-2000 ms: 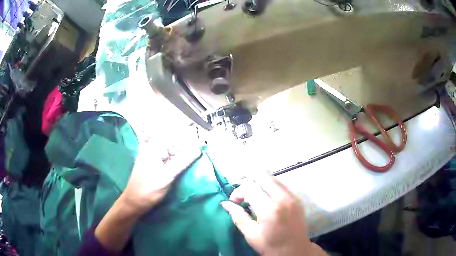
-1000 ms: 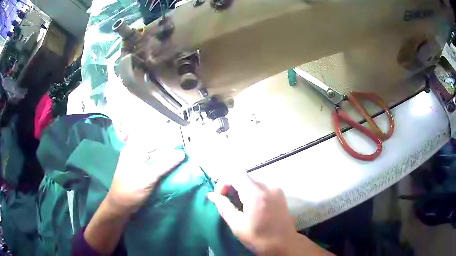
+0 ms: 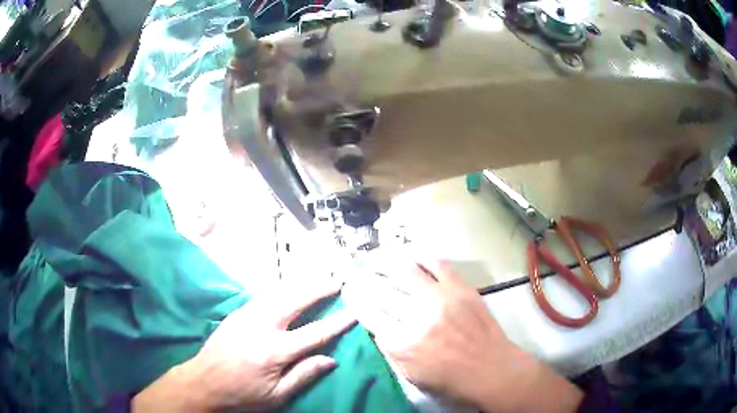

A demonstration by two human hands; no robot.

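Observation:
The green garment lies in a heap at the left and runs under both hands towards the machine. My left hand rests on the cloth with its thumb and fingers spread, fingertips pointing right. My right hand lies palm down at the right edge of the cloth, near the needle area. Its fingertips are washed out by glare, so a grip is not clear. The presser foot is just beyond the fingertips; whether cloth is under it cannot be told.
The cream sewing machine head spans the view above the hands. Orange-handled scissors lie on the bed to the right, beside a short green item. The pale table's front edge curves at lower right. Clear plastic lies behind left.
My right hand has moved from pinching the cloth edge to lying flatter, nearer the needle. My left hand has shifted lower and spread its thumb. The view has shifted.

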